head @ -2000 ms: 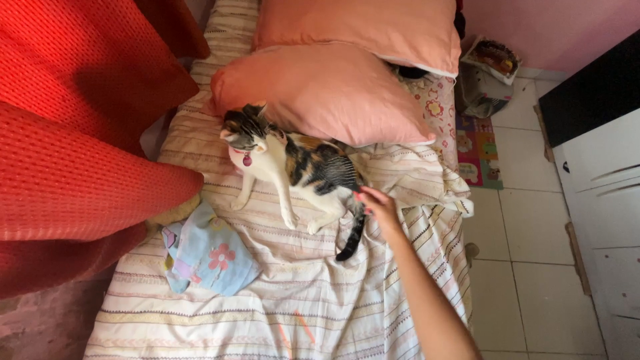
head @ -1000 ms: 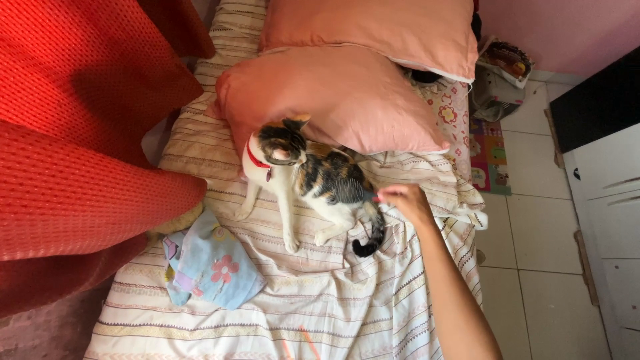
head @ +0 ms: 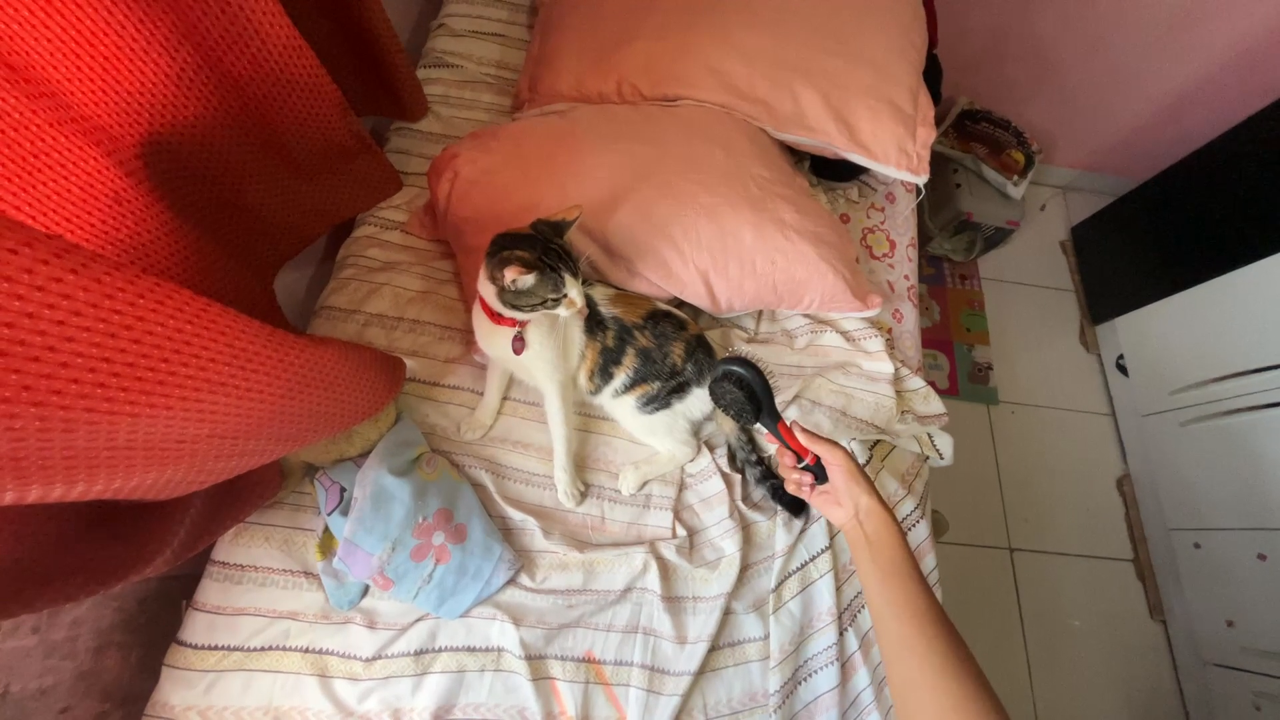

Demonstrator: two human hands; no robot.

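Observation:
My right hand [head: 822, 478] holds a black and red pet brush [head: 748, 398] by its handle, with the bristled head tilted up beside the cat's rump. A calico cat [head: 640, 350] with a red collar [head: 498, 314] and a tag sits on the striped bedsheet [head: 430, 670], propped on its front legs, its head turned back toward the brush side. Its dark tail [head: 765, 475] lies just below the brush and close to my fingers. My left hand is out of view.
Two salmon pillows [head: 660, 200] lie behind the cat. A blue flowered cloth [head: 430, 540] rests at its left, near a red curtain [head: 180, 300]. Right of the bed are a tiled floor [head: 1050, 450], a white cabinet [head: 1210, 420] and a bag [head: 990, 145] by the wall.
The brush's bristled head now shows plainly above my right hand; one second ago it was hardly visible. The cat's head has turned, and its tail, curled a second ago, now stretches toward my hand.

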